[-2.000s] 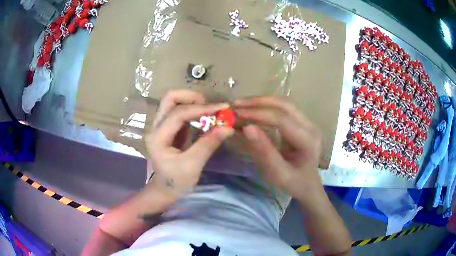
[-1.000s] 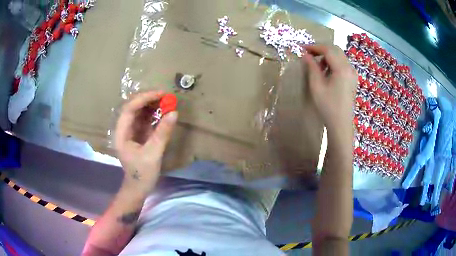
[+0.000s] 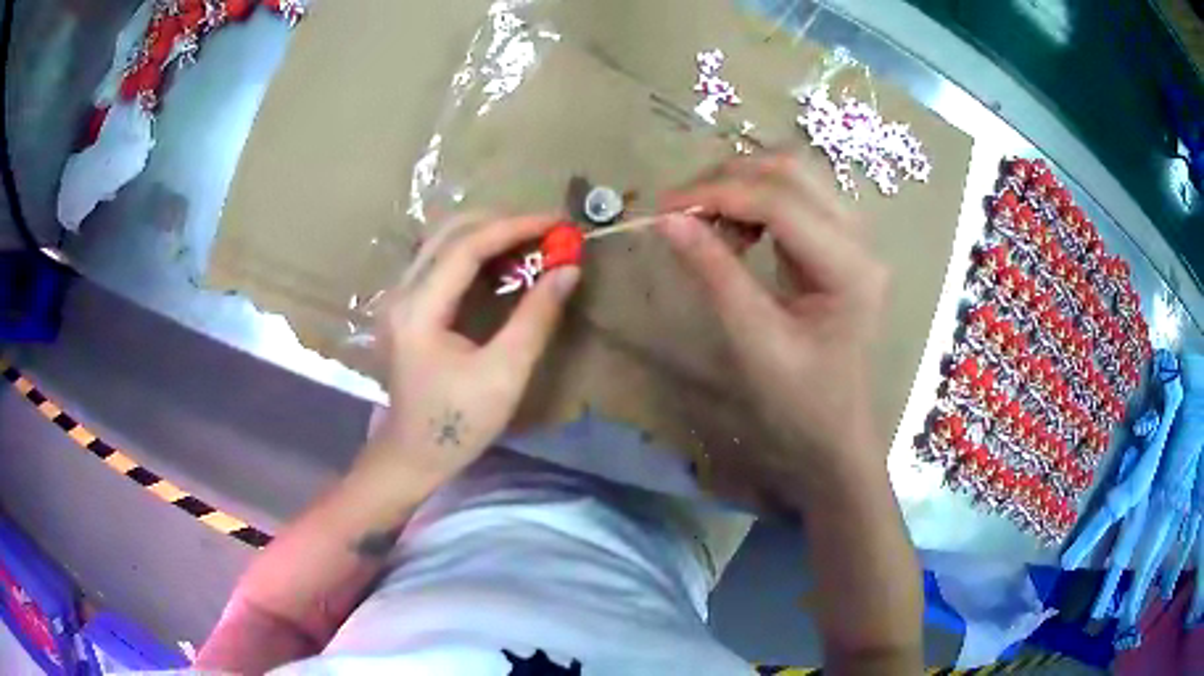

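Note:
My left hand (image 3: 469,297) pinches a red-headed toy figurine (image 3: 563,246) by its head, with its white-and-pink body pointing left. My right hand (image 3: 792,284) holds a thin pale stick (image 3: 636,226) between thumb and fingers. The stick points left, its tip at or very near the red head; contact cannot be told. The small round whitish glue pot (image 3: 603,203) stands on the cardboard just beyond the stick, with a dark stain beside it. The small white-and-pink parts lie in a large pile (image 3: 865,137) and a smaller cluster (image 3: 713,87).
The cardboard mat (image 3: 357,119) carries shiny tape strips (image 3: 508,60). Finished figurines (image 3: 1043,343) stand in rows at right, with light-blue sleeves or gloves (image 3: 1142,482) beyond them. A loose heap of red figures (image 3: 165,53) and a crumpled white cloth or bag (image 3: 108,165) lie at far left.
My right hand has moved left from the parts pile and now holds the stick by the figurine. My left hand still holds the figurine. The whole view has shifted and turned.

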